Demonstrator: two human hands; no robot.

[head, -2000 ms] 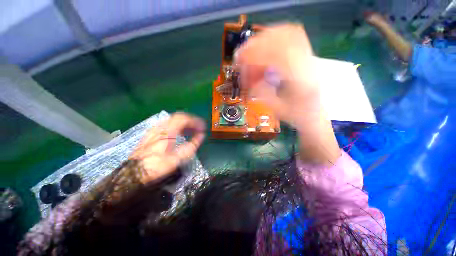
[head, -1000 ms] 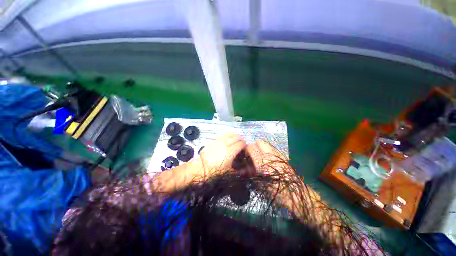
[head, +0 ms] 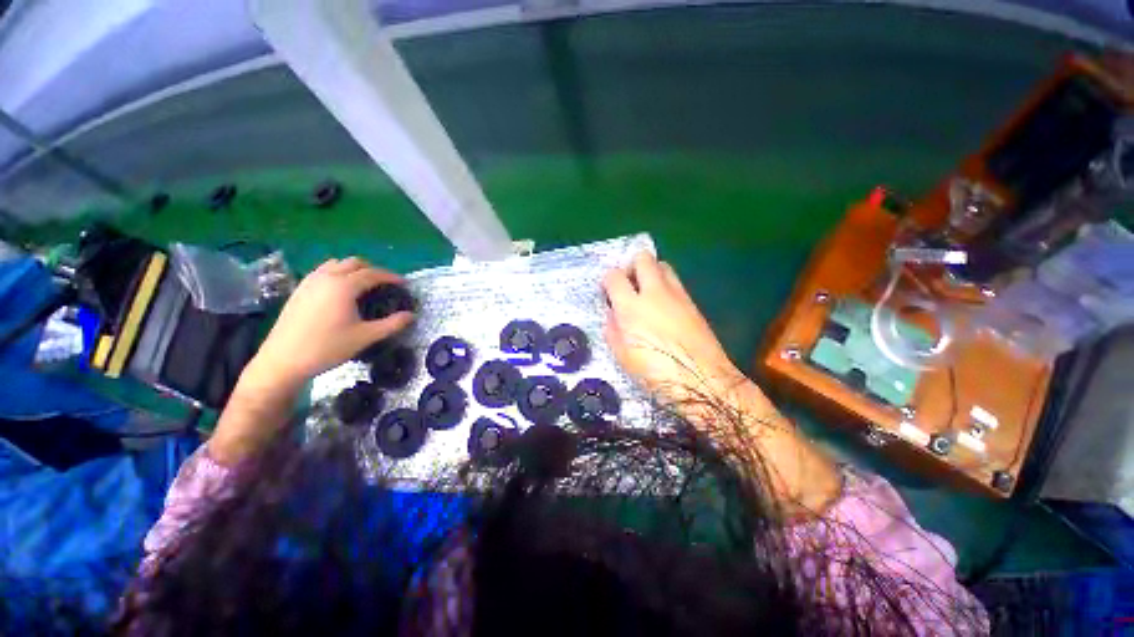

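Many round black parts (head: 497, 383) with raised centre rings lie loose on the silvery crinkled sheet (head: 497, 299) in front of me. My left hand (head: 326, 317) is at the sheet's left side, with its thumb and fingers around a round black part (head: 388, 301). My right hand (head: 665, 326) rests palm down on the sheet's right edge, fingers slightly apart, with no part seen in it. Whether its fingers press or pinch the sheet cannot be told.
The orange test fixture (head: 827, 280) stands at the right, with a clear ring (head: 898, 326) over its pale green nest plate. A slanted pale post (head: 398, 137) meets the bench behind the sheet. Dark and yellow-edged items (head: 143, 311) and a blue-clothed person (head: 75, 436) are at the left.
The view has turned back towards the fixture since a second ago. My hands, close together then, are now apart at opposite sides of the sheet. More black parts show between them.
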